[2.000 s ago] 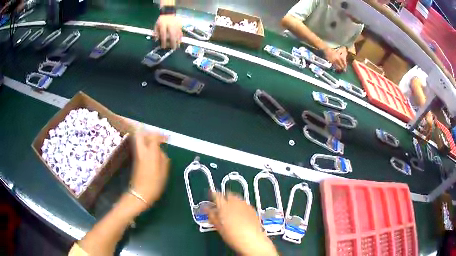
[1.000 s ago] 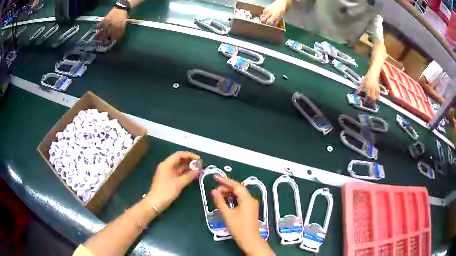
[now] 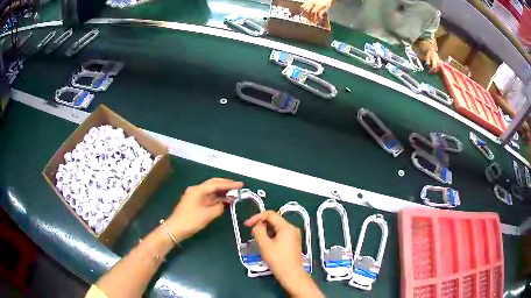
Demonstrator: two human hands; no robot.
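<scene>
Four white loop frames lie in a row on the green surface in front of me. My left hand (image 3: 205, 205) holds a small white cap (image 3: 233, 193) at the narrow top end of the leftmost loop frame (image 3: 237, 224). My right hand (image 3: 278, 241) is over that frame's right side, fingers curled; whether something tiny is between the fingertips cannot be told. It partly covers the second loop frame (image 3: 305, 233). The third (image 3: 333, 236) and fourth (image 3: 371, 250) loop frames lie to the right, with blue-and-white wide ends toward me.
A cardboard box (image 3: 137, 203) heaped with white caps stands at left. A pink-red compartment tray (image 3: 451, 214) lies at right. White and dark frames (image 3: 269, 96) lie on the belt beyond the white strip (image 3: 250, 169). Across the line are another box (image 3: 298, 32), a red tray (image 3: 473, 102) and people's hands.
My left hand has brought the cap onto the leftmost frame's top end. My right fingers have curled more. Belt frames have shifted right. The hand at the far left has left view.
</scene>
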